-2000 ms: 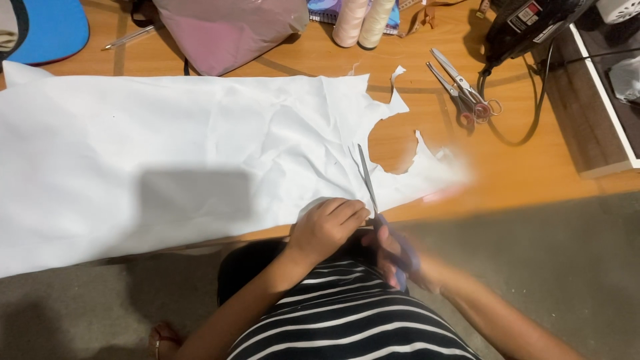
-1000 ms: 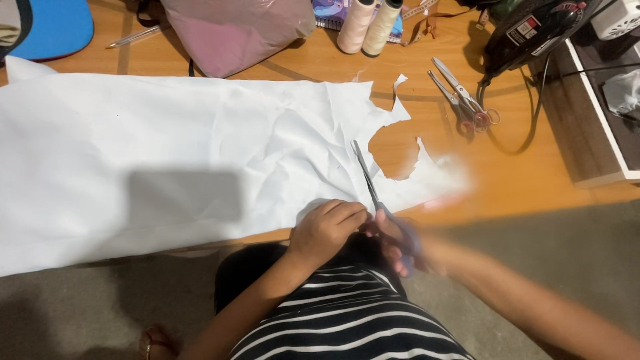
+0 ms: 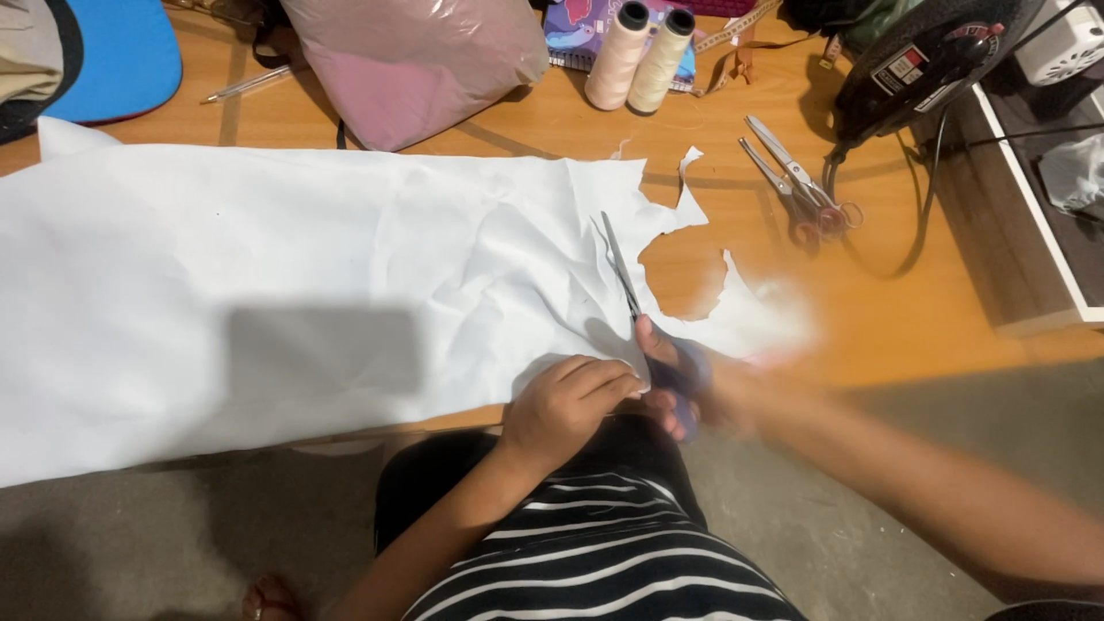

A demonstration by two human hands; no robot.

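White fabric [image 3: 328, 250] lies spread over the wooden table, wrinkled toward its right end, where the edge is jagged around a round cut-out. My left hand [image 3: 569, 401] pinches the fabric's near edge between thumb and fingers, just left of the scissors. My right hand [image 3: 677, 379], partly blurred, grips the purple-blue handles of fabric scissors [image 3: 621, 267]. Their blades point away from me across the fabric and are slightly apart. A narrow curled strip [image 3: 687, 194] of the fabric stands out at the upper right of the cut-out.
Two more pairs of scissors [image 3: 798, 181] lie right of the fabric. Behind stand thread cones [image 3: 618, 60], a plastic bag with pink contents [image 3: 423, 69], a pen [image 3: 250, 86] and a blue-brimmed cap [image 3: 129, 60]. At the right are a black appliance [image 3: 923, 69] with its cord and a dark, white-edged box [image 3: 1026, 190].
My left hand stays at the fabric's near edge. My right hand still holds the scissors, whose handles have shifted slightly; the fabric lies much as before.
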